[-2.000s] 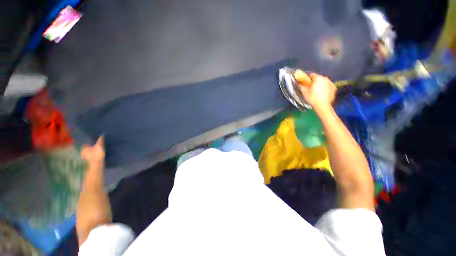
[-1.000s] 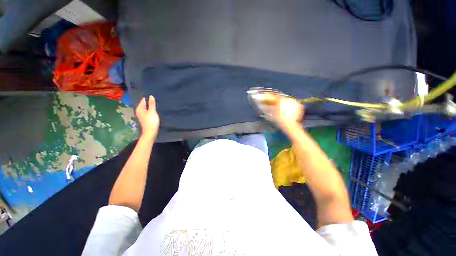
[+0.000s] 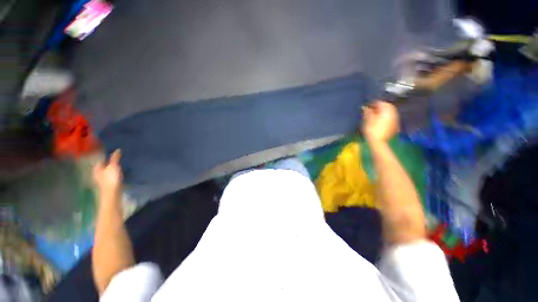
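Observation:
Dark blue-grey trousers [image 3: 236,124] lie flat in a long strip along the near edge of the grey padded table [image 3: 236,47]. My left hand [image 3: 109,172] is at their left end, fingers curled on the cloth edge and thumb up, a little blurred. My right hand [image 3: 380,121] is closed at their right end, with no iron in it. The steam iron [image 3: 436,76], blurred, with a shiny part and a tan handle, sits just beyond my right hand at the table's right side.
A pink-white card [image 3: 88,17] is at the far left. A red-orange bag [image 3: 71,127] is left of the table. Yellow cloth [image 3: 348,180] lies below the near edge. Blurred blue crates [image 3: 448,135] are at the right. A yellow hose [image 3: 510,39] shows at upper right.
My right hand has let go of the iron, which is now at the right side, and has moved to the trousers' right end. My left hand stays at the left end. The view has turned.

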